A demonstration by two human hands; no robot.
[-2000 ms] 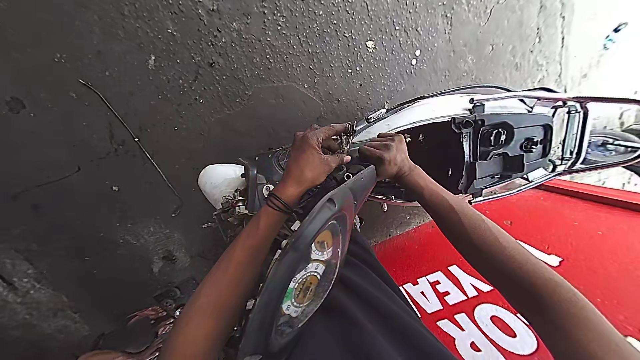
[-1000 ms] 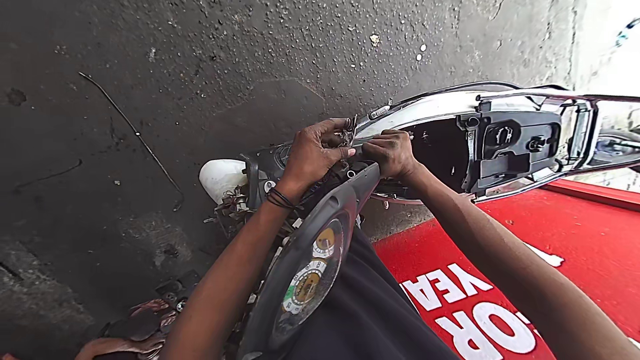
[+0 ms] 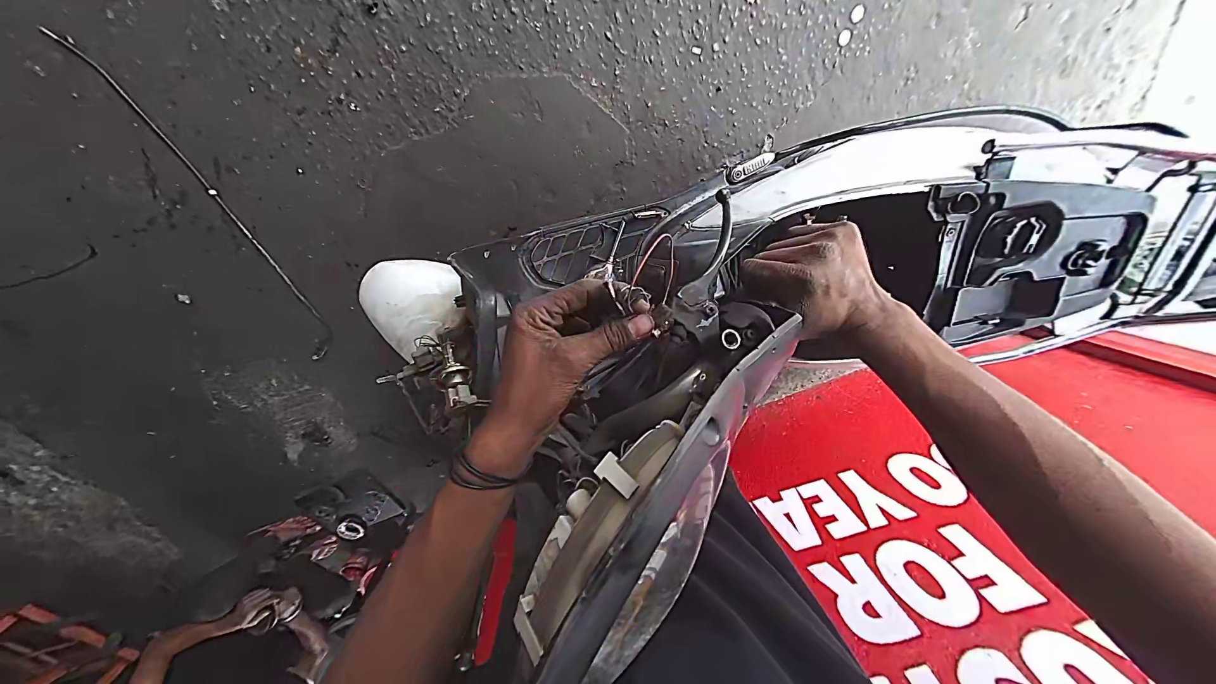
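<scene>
My left hand (image 3: 579, 347) pinches thin electrical wires (image 3: 655, 261) between thumb and fingers, above the opened front of a motor scooter. My right hand (image 3: 812, 275) is curled at the inner edge of the grey handlebar cowl (image 3: 703, 427); what its fingers hold is hidden. The cowl is tilted up, with its pale back side facing the wiring. A black rubber hose (image 3: 725, 233) curves up between the hands. Left of my left hand are a white rounded cover (image 3: 410, 302) and a small metal fitting with wires (image 3: 453, 375).
The scooter's open seat bay (image 3: 893, 233) and black underseat tray (image 3: 1054, 242) lie to the right. A red board with white lettering (image 3: 836, 427) is below. A long thin rod or cable (image 3: 211, 192) lies on the dark ground. Another person's hands (image 3: 271, 608) are at lower left, near loose parts.
The cowl has tipped so that its back shows instead of the gauges. The hands have moved apart, and a red wire and hose now show between them.
</scene>
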